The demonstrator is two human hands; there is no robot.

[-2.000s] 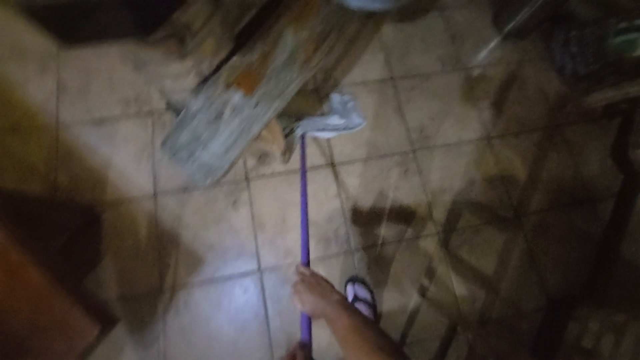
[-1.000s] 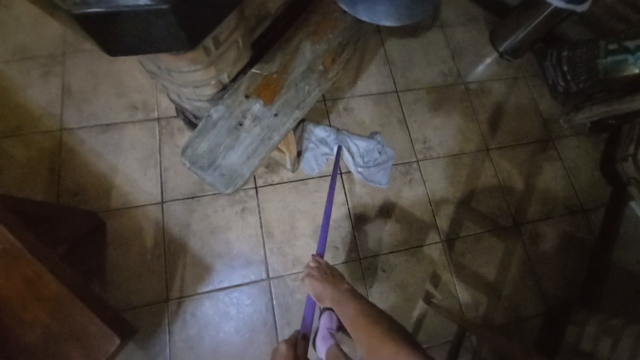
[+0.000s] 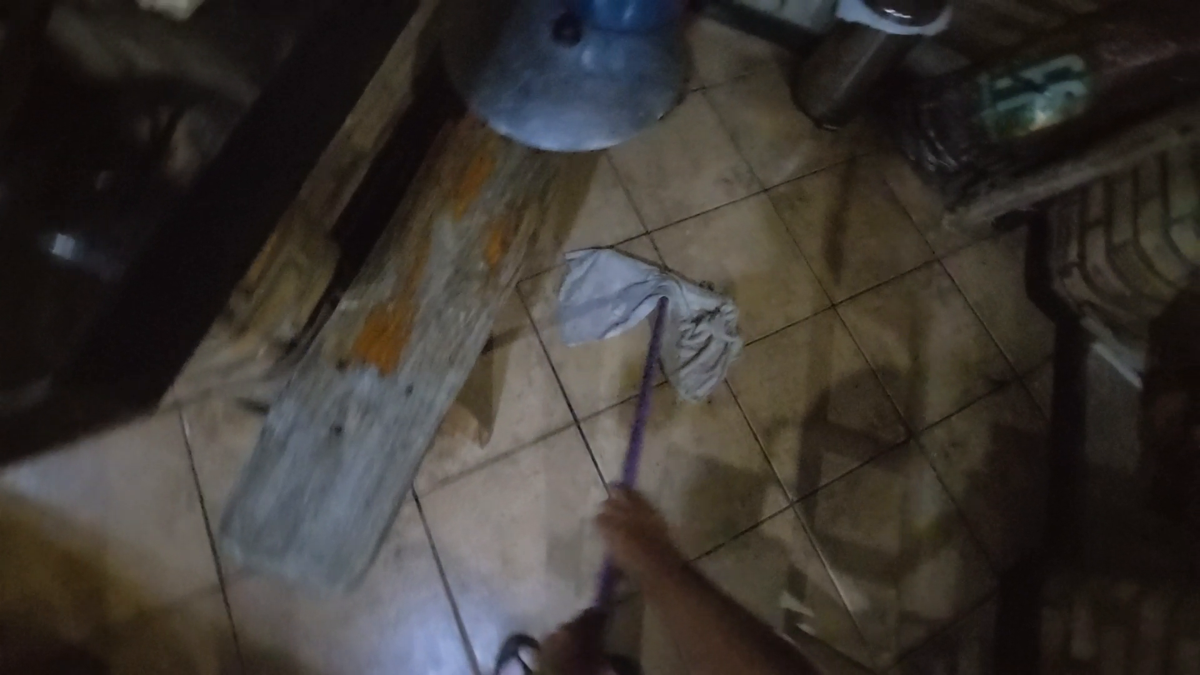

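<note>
A long purple pole runs from my hands down to a pale cloth spread on the tiled floor. My right hand is closed around the pole partway along it. Lower down, at the bottom edge, my left hand is shut on the same pole, dim and partly cut off. The cloth lies draped to both sides of the pole's far end, which it hides. Part of a dark sandal strap shows beside my left hand.
A worn wooden bench with orange patches stands left of the cloth. A round metal lid or basin rests at its far end. Dark furniture fills the upper left. At upper right are a cylindrical container and a wooden ledge.
The cloth at the pole's end has moved away from the bench's side, onto floor further right. Both hands still hold the pole. The view has turned and shifted.
</note>
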